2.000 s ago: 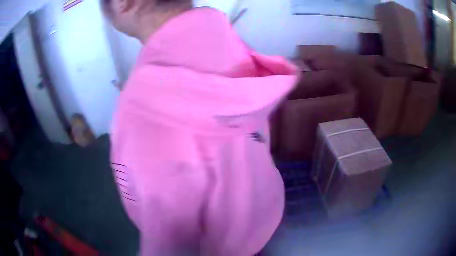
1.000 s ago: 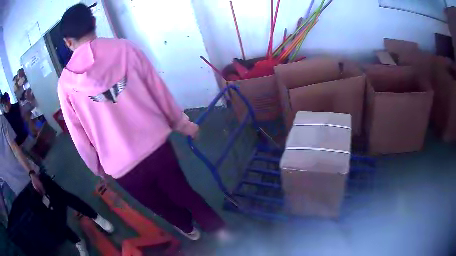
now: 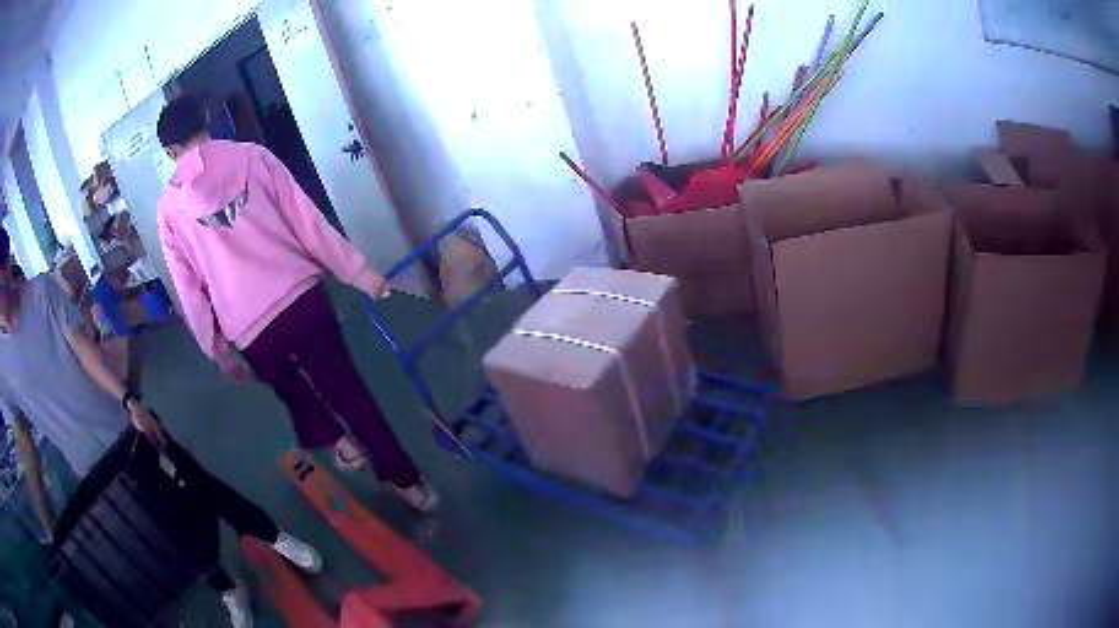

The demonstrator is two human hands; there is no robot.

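Neither of my hands is in the picture. The orange-red forks and base of a hand pallet truck (image 3: 411,583) lie low in front of me at the bottom edge, with nothing on the part of the forks that shows. Its handle is out of view. Just beyond, to the right, a blue platform trolley (image 3: 724,429) carries a brown carton (image 3: 589,380) with white bands, standing on its slatted deck. A person in a pink hoodie (image 3: 246,252) holds the trolley's blue handle with one hand, back turned to me.
At left a person in a grey T-shirt (image 3: 49,380) carries a dark ribbed bin (image 3: 129,540). Open cartons (image 3: 859,301) stand along the right wall, one with coloured poles. A doorway (image 3: 276,117) and a blue crate (image 3: 135,307) are at back left. The lower right is blurred.
The person in pink has moved away toward the doorway, with the trolley and strapped carton trailing. The person in grey and the bin have come further into view. The pallet truck shows more.
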